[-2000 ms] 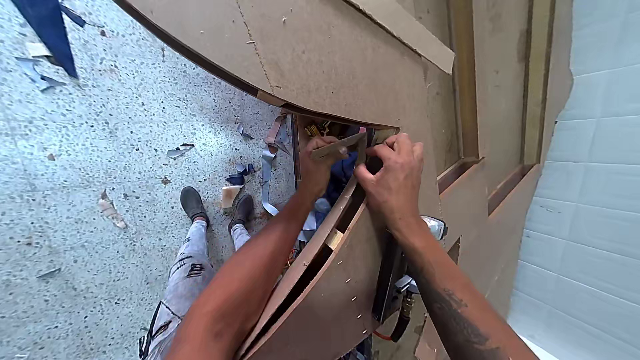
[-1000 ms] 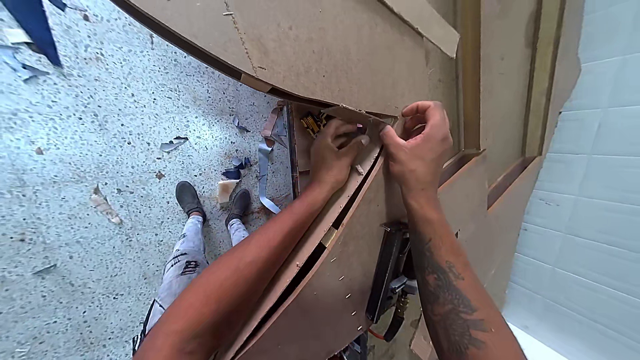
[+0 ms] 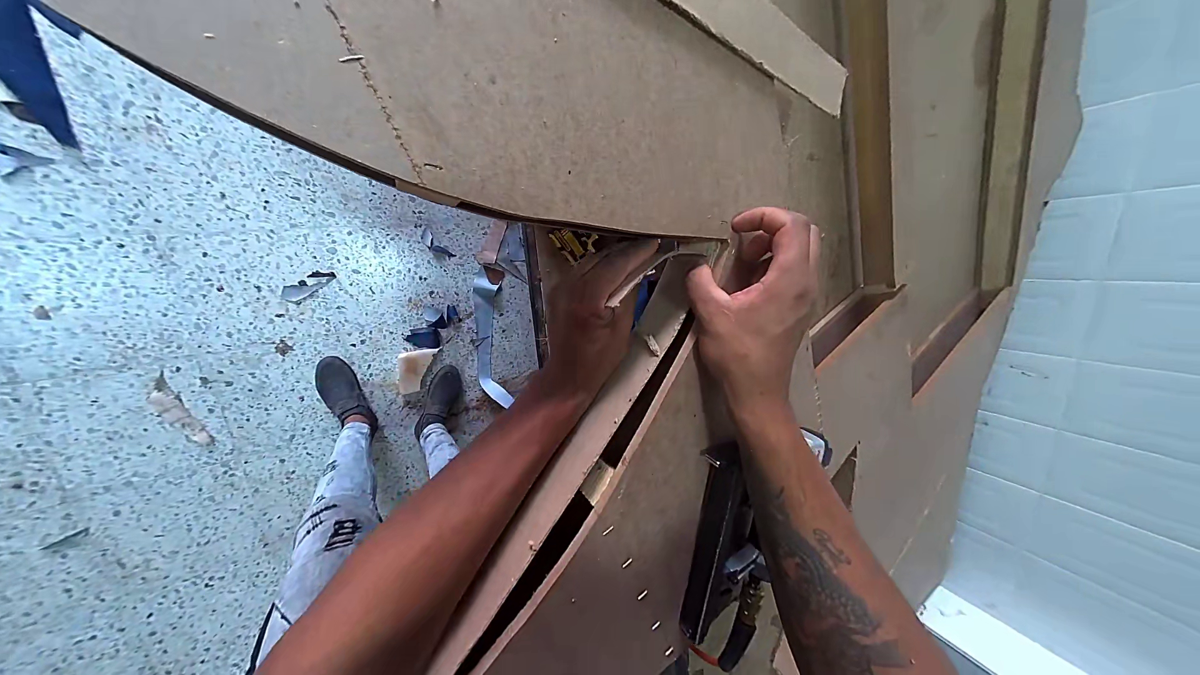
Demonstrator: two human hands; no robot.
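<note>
My left hand (image 3: 600, 305) is at the inner corner where two curved fiberboard panels meet, its fingers against a thin strip of board (image 3: 680, 258) that it appears to grip. On the other side of that corner, my right hand (image 3: 761, 300) pinches the strip's far end between thumb and fingers. Above both hands lies the upper curved fiberboard panel (image 3: 562, 122). The lower curved panel (image 3: 609, 572), with staples in its face, runs down below them; a dark gap and a small wood block (image 3: 597, 481) show along its double edge.
A black pneumatic stapler (image 3: 717, 544) with a hose rests beside my right forearm. Wooden rails (image 3: 872, 150) cross the frame at the right, near white wrapped material (image 3: 1106, 375). Fabric scraps (image 3: 487, 328) lie on the speckled floor (image 3: 187, 497) near my shoes.
The thin strip, raised in my left hand two seconds ago, now lies down in the corner under the upper panel's edge. My right hand has stayed near the corner, its fingers shifting.
</note>
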